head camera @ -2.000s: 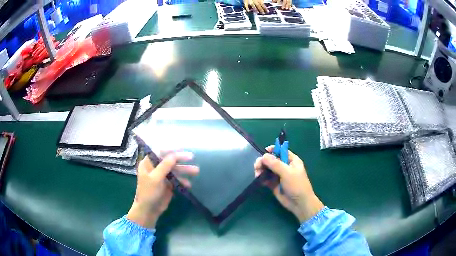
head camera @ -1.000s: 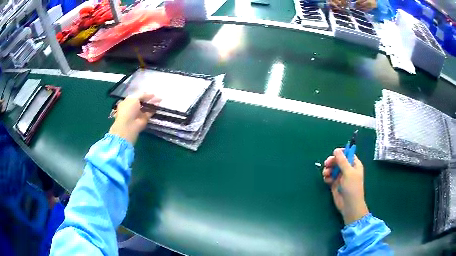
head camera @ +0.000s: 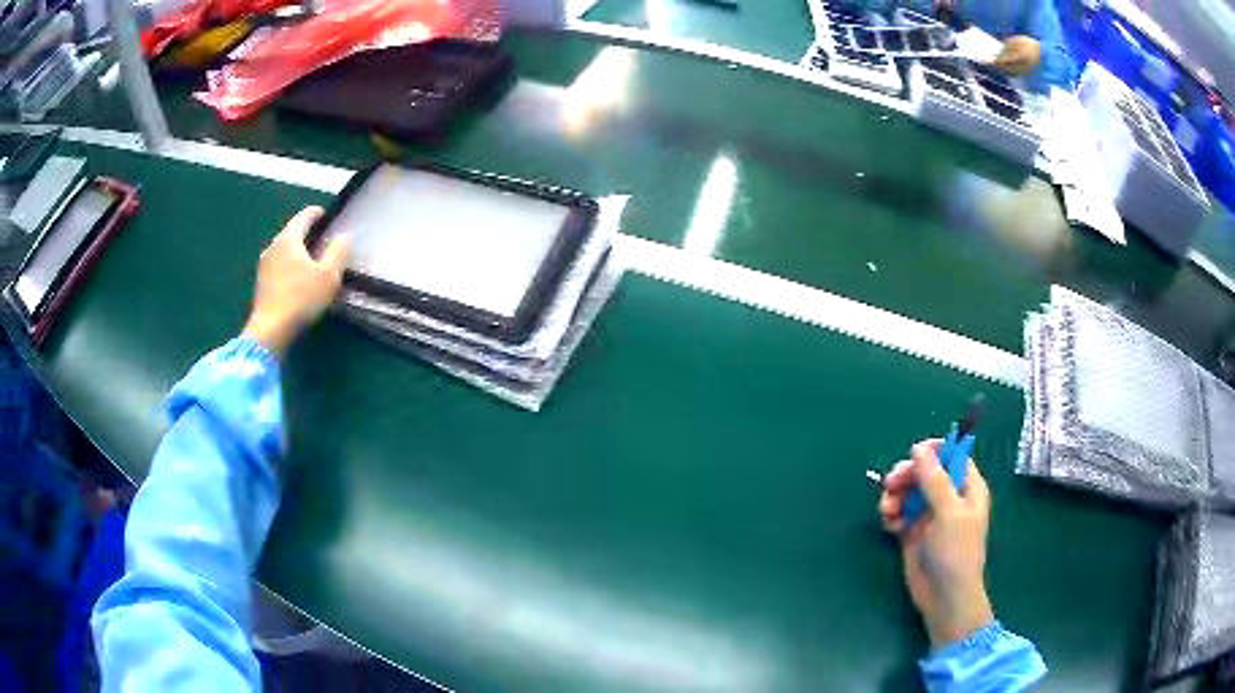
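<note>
Black-bordered touch panels [head camera: 447, 244] lie on a pile of bubble bags [head camera: 522, 383] at centre left. My left hand [head camera: 298, 280] is at the left edge of the top panel, fingers at its black border; whether it grips the panel or only touches it cannot be told. My right hand [head camera: 941, 528] is low at the right, closed around the blue handles of small cutters [head camera: 958, 456], with the dark tip pointing up. A tiny white piece [head camera: 874, 475] shows beside the right fingers.
Silvery bagged panels [head camera: 1131, 406] are stacked at right. A red plastic bag [head camera: 339, 48] lies on a dark flat shape [head camera: 406, 92] at the back left. Red-edged panels [head camera: 68, 251] lie far left. Another person's hand [head camera: 1017, 56] is over white trays at the back.
The panel that both hands held is now out of them, and panels lie stacked on the bag pile. My left hand moved left to the pile; my right kept the cutters. The view turned left.
</note>
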